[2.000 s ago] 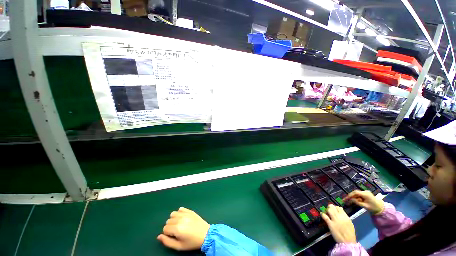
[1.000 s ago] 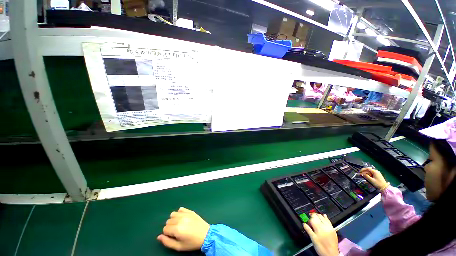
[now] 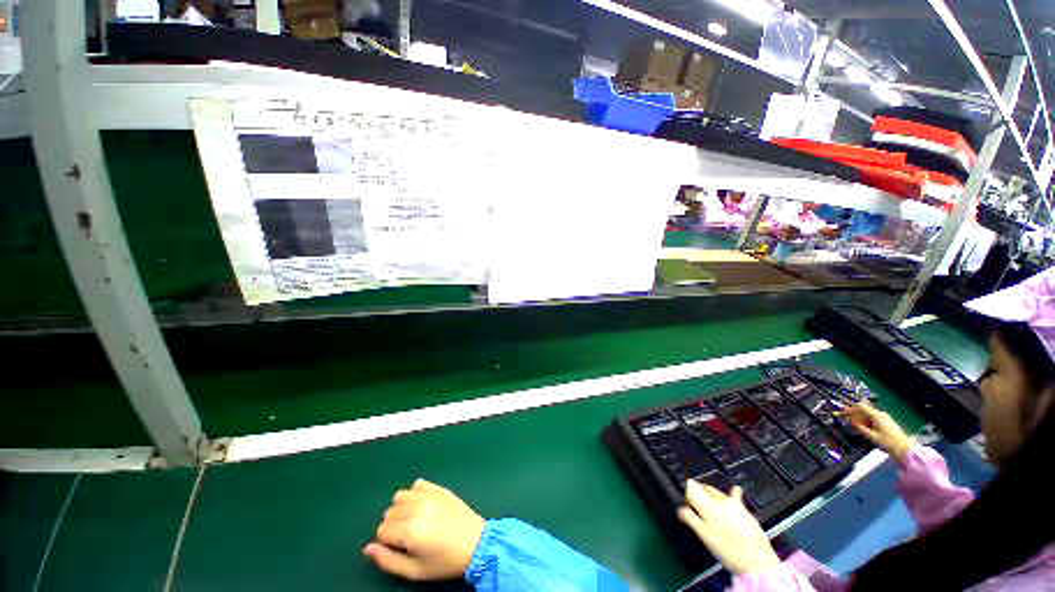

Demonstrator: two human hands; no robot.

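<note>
A black slotted tray (image 3: 659, 468) lies on the green bench at the right, with several dark-screened phones (image 3: 754, 437) in a row. My right hand (image 3: 428, 532), in a blue sleeve, rests on the bench left of the tray, apart from it. Its fingers are curled in and nothing shows in it; the palm is hidden. My left hand is not in view. A neighbouring worker's hands (image 3: 723, 523) are at the tray, one at its near edge, the other over its right-end phone.
A second black tray (image 3: 902, 361) lies beyond at the right. A white shelf post (image 3: 110, 278) stands at the left. An instruction sheet (image 3: 428, 214) hangs from the shelf, with a blue bin (image 3: 625, 106) and red-orange trays (image 3: 862, 162) above.
The neighbour's hands have moved over the tray, the farther one to its right end. The green and red patches on the phones no longer show. My right hand has not moved.
</note>
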